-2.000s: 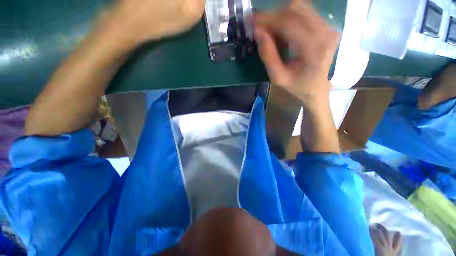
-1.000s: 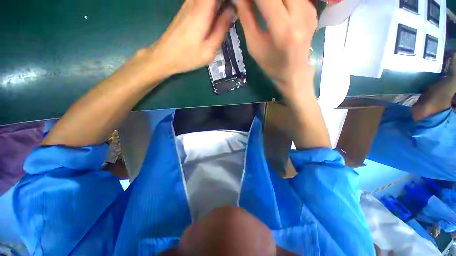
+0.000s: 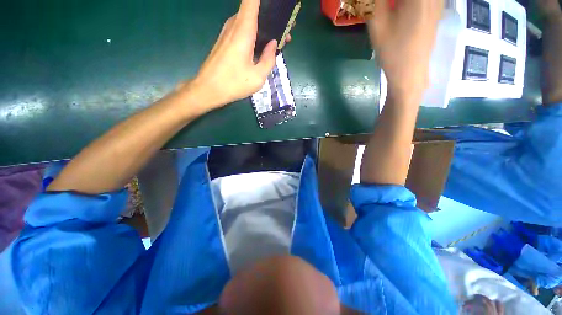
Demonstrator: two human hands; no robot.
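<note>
My left hand (image 3: 237,64) holds a dark phone part (image 3: 273,23) near the top edge of the picture, with a thin yellowish strip along its right side. An opened phone body (image 3: 275,98) lies on the dark green bench just below that hand, silvery inside with a black lower end. My right hand (image 3: 405,40) is blurred at the upper right, in front of the red bin's right side. I cannot tell if it holds anything. The red bin (image 3: 338,15) holds small tan pieces, likely flex cables, and is cut off by the top edge.
A white foam tray (image 3: 456,90) with several dark rectangles stands at the right, beside a translucent sheet (image 3: 439,74). An open cardboard carton (image 3: 430,169) is below the bench edge (image 3: 203,145). Another person's blue sleeve (image 3: 493,175) and arm are at the far right.
My right hand has moved away from my left, up and right past the red bin, which has come into view. My left hand now shows the dark phone part.
</note>
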